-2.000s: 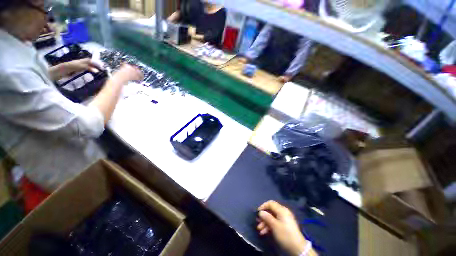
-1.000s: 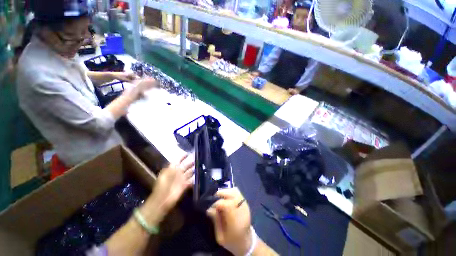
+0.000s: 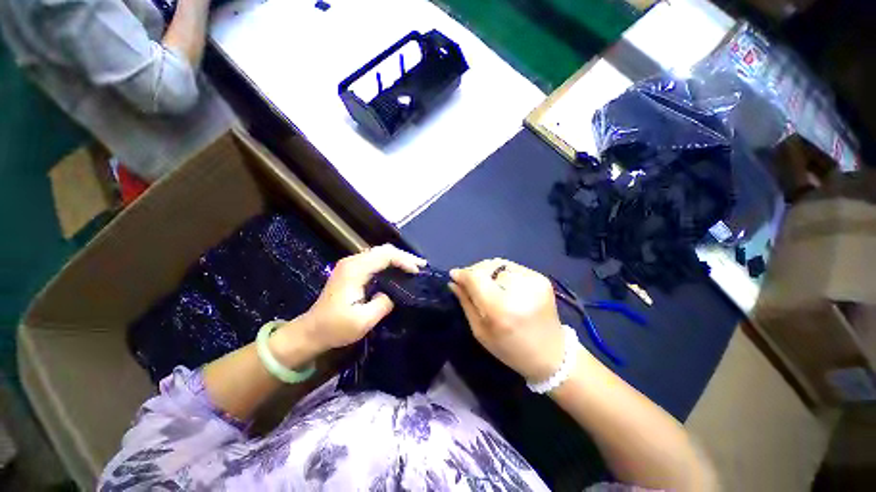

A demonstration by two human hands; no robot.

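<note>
A black plastic housing is held over my lap, with its upper end between my hands. My left hand grips its left side with thumb and fingers. My right hand has its fingertips pinched at the right of the housing's upper end; whether a small piece is between them cannot be told. Blue-handled pliers lie on the dark mat just right of my right hand. A heap of small black pieces lies farther right on the mat.
Another black housing stands on the white board. A large open carton with dark crinkled plastic is at left. A clear plastic bag lies behind the heap. Brown cartons stand at right. A person's grey sleeve is at upper left.
The view has tilted down. The housing, upright before the bench a second ago, is now lower over my lap. My left hand has closed on its side, and my right hand has moved to its upper end.
</note>
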